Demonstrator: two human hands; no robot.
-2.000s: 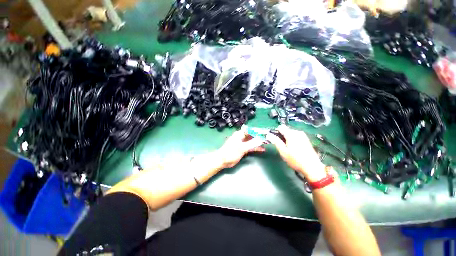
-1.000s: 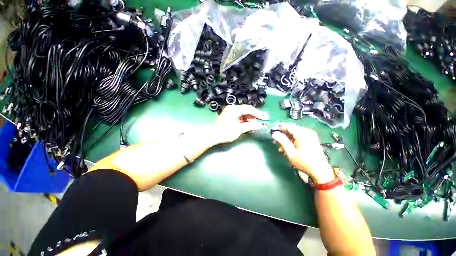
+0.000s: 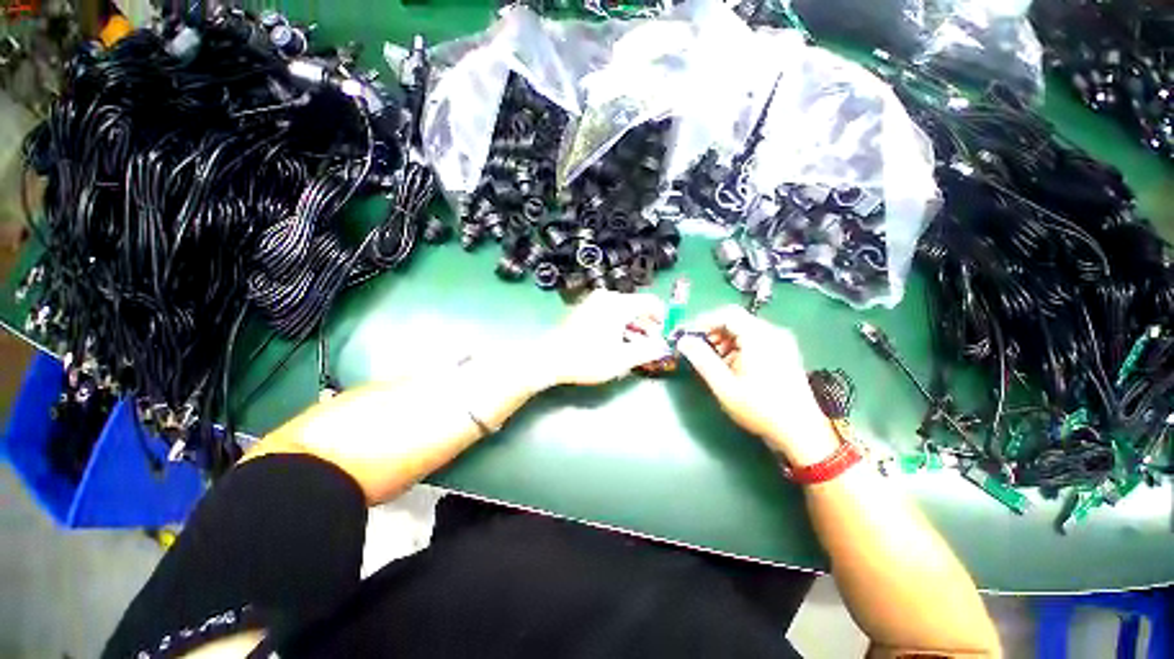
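Note:
My left hand (image 3: 603, 337) and my right hand (image 3: 751, 373) meet over the bench in front of me. A small green circuit board (image 3: 677, 306) stands up between the fingertips of both hands. My right fingers hold a dark piece at its lower end; fingers hide its shape. A small black cable coil (image 3: 832, 391) shows beside my right wrist. Behind my hands lie a loose heap of black housing shells (image 3: 590, 245) and, to the right, a heap of shinier black parts (image 3: 824, 238), both spilling from clear plastic bags (image 3: 843, 110).
A large pile of black cables (image 3: 167, 219) is at left. Cables with green boards (image 3: 1049, 270) are piled at right, their ends (image 3: 991, 485) near the table edge. A blue bin (image 3: 110, 470) is below the left edge. Part of a blue stool (image 3: 1094, 624) is at lower right.
The green board now stands upright between my hands; earlier it lay flatter. My right hand has moved slightly left, close to my left hand. The coil by my right wrist shows more clearly.

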